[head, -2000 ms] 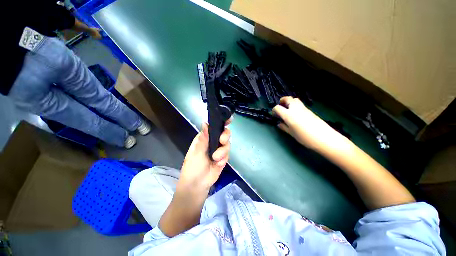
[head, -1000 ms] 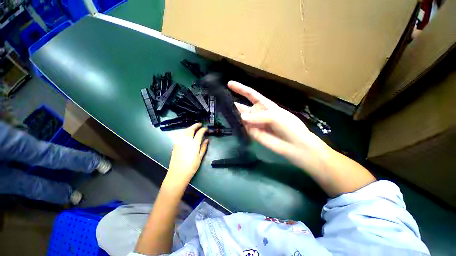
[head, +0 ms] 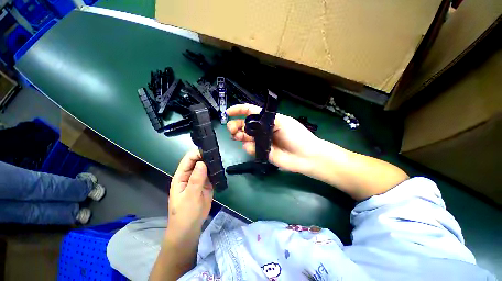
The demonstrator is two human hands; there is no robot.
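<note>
My left hand (head: 190, 189) holds a black plastic housing piece (head: 208, 145) upright by its lower end, its segmented outer face showing. My right hand (head: 286, 140) holds a housing piece with a round lug (head: 266, 129), also upright, the lug towards the left. The two pieces are apart. Another black strip (head: 242, 168) lies on the green top below the right hand's piece, partly hidden by it. The loose parts pile (head: 168, 99) lies jumbled behind both hands.
A large cardboard carton (head: 308, 38) stands behind the pile on the green bench (head: 99, 77). A beaded strap (head: 344, 114) lies at its foot. A second carton (head: 451, 115) is at right. A blue stool (head: 91, 252) and a person's legs (head: 41, 192) are at left.
My left hand has left the pile and lifted a segmented piece. My right hand, blurred before, now holds its lugged piece upright and closer to the left hand. The view shifted slightly.
</note>
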